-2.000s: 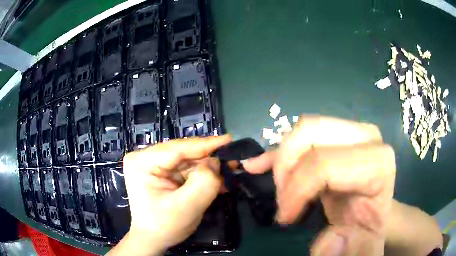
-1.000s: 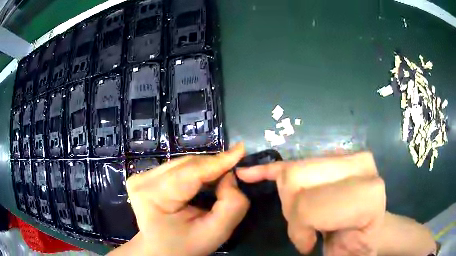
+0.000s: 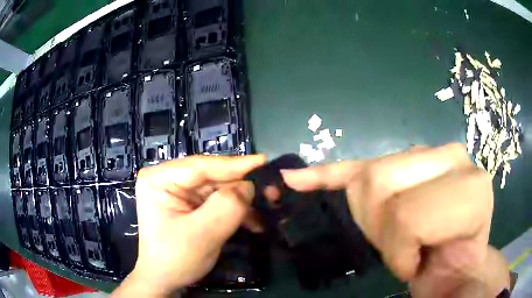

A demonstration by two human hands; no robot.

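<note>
A black phone housing (image 3: 318,230) is held tilted above the bench at the lower middle, its near part blurred. My left hand (image 3: 195,215) grips its upper left end between thumb and fingers. A fingertip shows through an opening in it. My right hand (image 3: 417,209) has its index fingertip on the housing's upper end; its other fingers are curled and partly hidden. I cannot tell whether a small part lies under that fingertip. Several loose pale pieces (image 3: 315,122) lie on the bench just beyond the hands.
A glossy black blister tray (image 3: 121,218) with rows of phone housings (image 3: 213,105) fills the left side. A pile of pale strips (image 3: 487,116) lies at right on the dark green bench (image 3: 361,75). Something red (image 3: 55,279) shows below the tray at lower left.
The housing has turned to show more of its face than one second ago. My right hand has moved right and up, its index finger still at the housing's upper end. My left hand keeps its hold.
</note>
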